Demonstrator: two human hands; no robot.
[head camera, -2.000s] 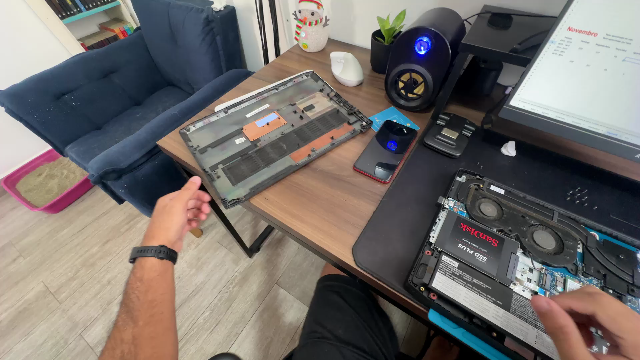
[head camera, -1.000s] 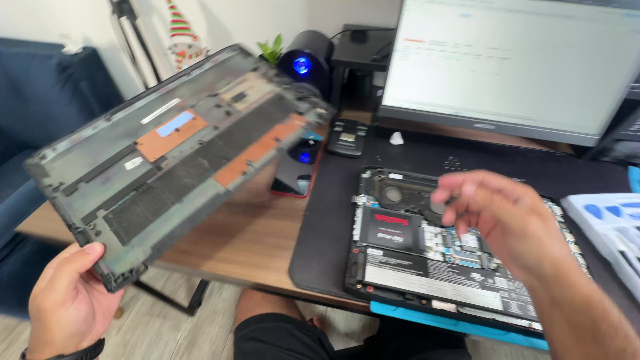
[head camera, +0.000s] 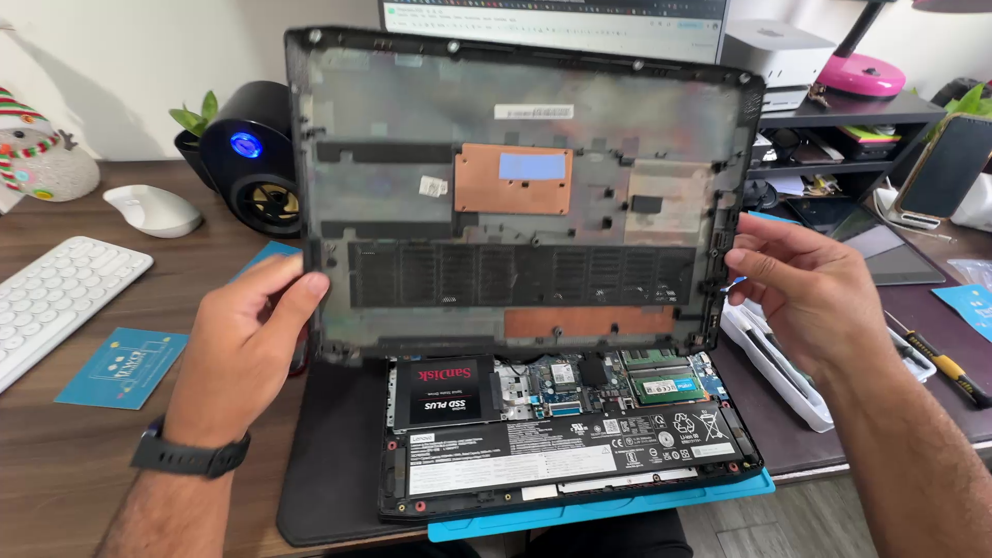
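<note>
Both hands hold up a laptop bottom cover, its inner side with copper-coloured shields and a dark vent mesh facing me. My left hand grips its left edge, thumb on the inner face. At the right edge, my right hand pinches the cover between thumb and fingers. Below and behind the cover lies the opened laptop, its upper part hidden. A SanDisk SSD, a Lenovo battery and a memory module show inside it. The laptop rests partly on a blue mat.
A white keyboard, white mouse, blue card and round speaker are at left. Behind stands a monitor. At right are a white tool tray, a yellow-black screwdriver and a phone on a stand.
The cover lay on the left of the desk, then was lifted by my left hand; now it is upright above the laptop. My right hand has moved from over the laptop to the cover's edge.
</note>
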